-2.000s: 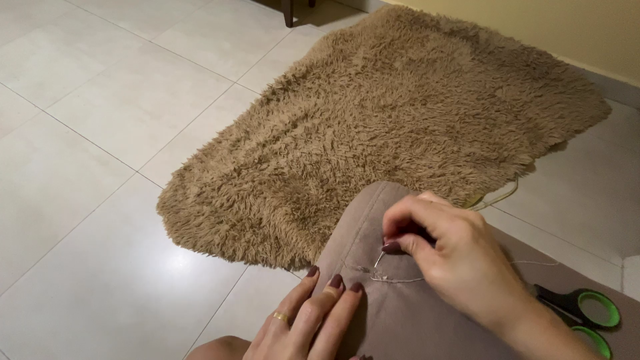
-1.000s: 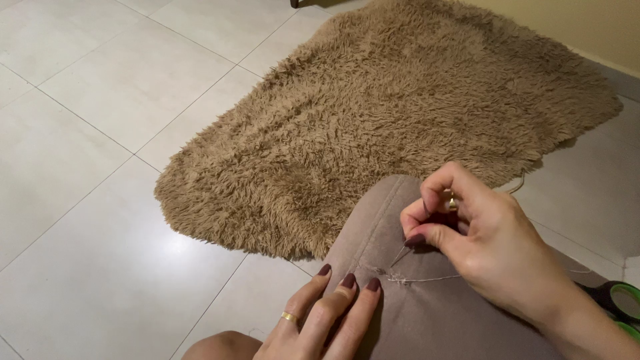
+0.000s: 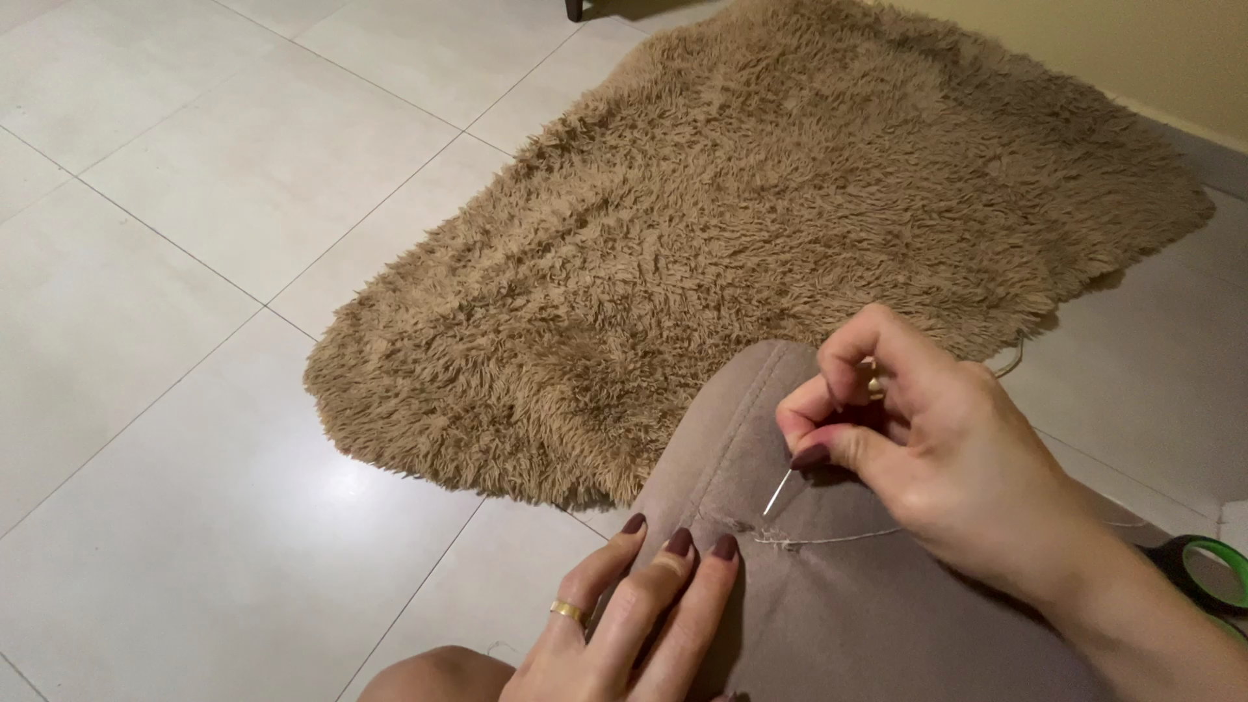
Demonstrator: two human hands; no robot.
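My right hand (image 3: 916,429) pinches a sewing needle (image 3: 777,493) between thumb and forefinger, its tip pointing down just above the fabric. The fabric is a taupe upholstered cushion or armrest (image 3: 877,614) with a seam along its left side. Below the needle tip lies a rough patch of stitches (image 3: 780,538), from which a light thread (image 3: 848,537) runs right, passing under my right hand. My left hand (image 3: 639,609), with a gold ring, rests its spread fingertips on the fabric left of the stitches and holds no object.
Green-and-black scissors (image 3: 1209,575) lie at the right edge, partly behind my right forearm. A shaggy brown rug (image 3: 780,214) covers part of the tiled floor (image 3: 175,390) beyond the upholstery. A dark furniture leg (image 3: 574,10) stands at the top; a knee (image 3: 434,675) shows below.
Two seconds ago the needle was down at the stitches; a second ago my right hand was raised from there. It still holds the needle, now with the tip apart from the stitches. My left hand stays on the fabric.
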